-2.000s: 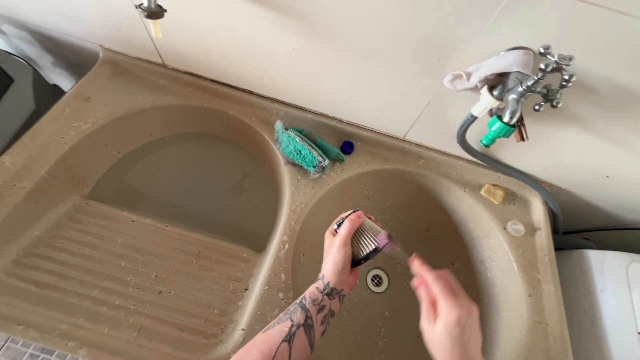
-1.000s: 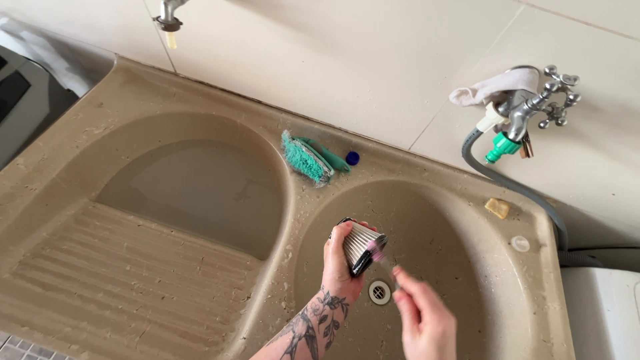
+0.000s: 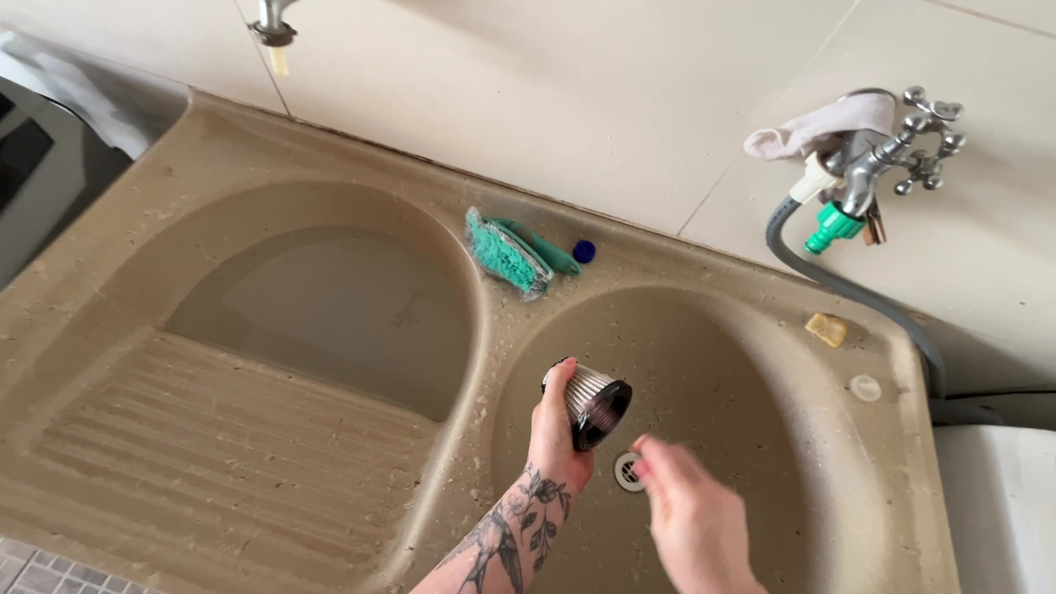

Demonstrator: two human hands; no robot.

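Observation:
My left hand grips a pleated cylindrical filter with black rims, held tilted over the right sink basin. The filter's open end faces down and to the right. My right hand is just right of the filter, apart from it, blurred, with its fingers pinched together; whether it still holds the small brush is too blurred to tell. Below and between the hands lies the metal drain.
Standing water fills the left basin. A green scrubbing brush and a blue cap lie on the sink's back ledge. At right are a yellowish sponge piece, a tap with cloth, and a gray hose.
The filter has turned in my left hand so that its open end shows. Earlier my right hand held a small pinkish brush against the filter; now that hand is apart from it.

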